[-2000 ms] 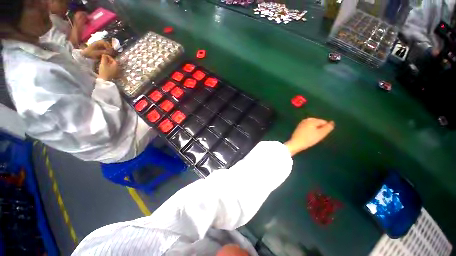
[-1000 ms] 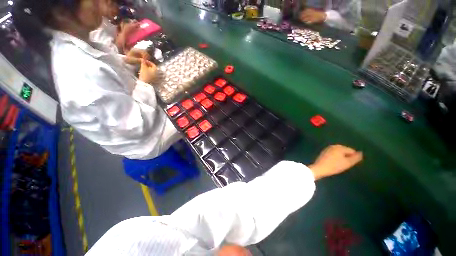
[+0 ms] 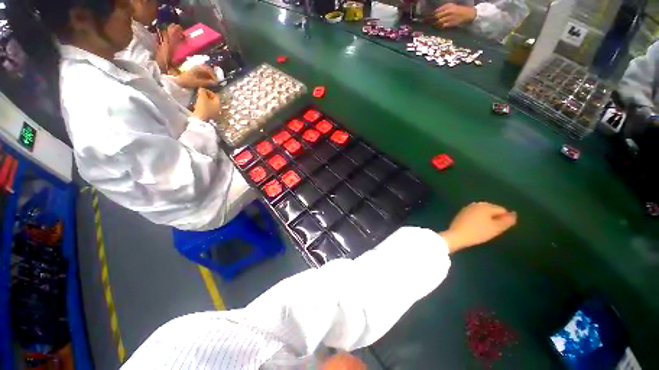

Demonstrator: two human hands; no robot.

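My left hand (image 3: 480,225) reaches out over the green bench from a white sleeve, fingers curled together, with nothing visible in it. A loose red housing (image 3: 442,161) lies beyond it. The black blister tray (image 3: 352,179) is left of the hand, with red housings in its far-left pockets. A dark-red heap of small parts (image 3: 488,334) lies nearer me. A blurred skin-coloured shape at the bottom edge, cut off, may be my right hand (image 3: 343,362); its fingers are hidden.
A blue bin (image 3: 589,337) with shiny bits is at lower right. A worker (image 3: 141,137) sits left by a pale parts tray (image 3: 264,100). A clear compartment tray (image 3: 563,94) and white pieces (image 3: 443,50) are across the bench.
The view has swung left, then slightly back, so the bench things sit further right than at first. My left hand keeps its curled pose over the bench. No housing has visibly been moved.
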